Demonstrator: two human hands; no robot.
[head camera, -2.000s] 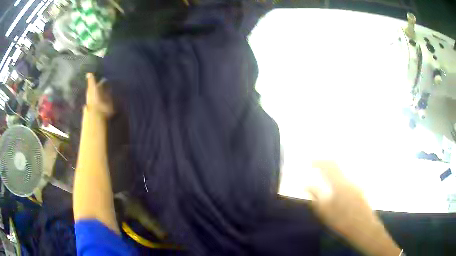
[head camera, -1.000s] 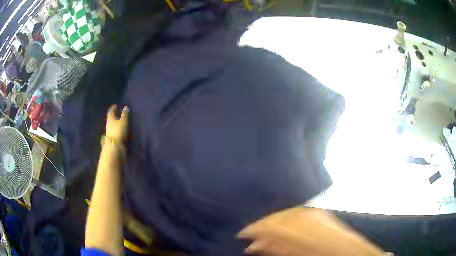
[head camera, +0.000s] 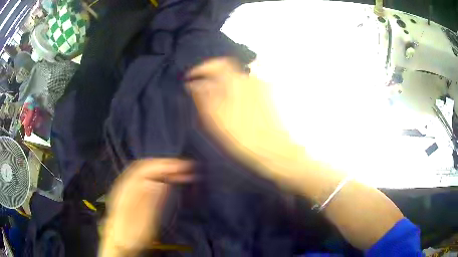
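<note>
Dark navy cloth (head camera: 145, 110) lies in loose folds over the left part of the table and hangs down toward my lap. My right hand (head camera: 221, 93) reaches across from the lower right, blurred, with its fingertips at the cloth's upper part. Whether it grips the cloth cannot be told. My left hand (head camera: 150, 185) is at the lower left over the cloth, blurred, fingers pointing right. Whether it grips cloth cannot be told either.
The white table (head camera: 351, 125) glares under a lamp. A small dark rectangle (head camera: 431, 148) and thin dark tools (head camera: 443, 120) lie at its right. A fan (head camera: 11, 171) stands at far left, with a green-white checked cloth (head camera: 66, 26) at upper left. Dark garments are heaped at left.
The cloth has drawn back left off the bright table and is more bunched. My right hand has moved up and left onto it. My left hand has moved lower and right.
</note>
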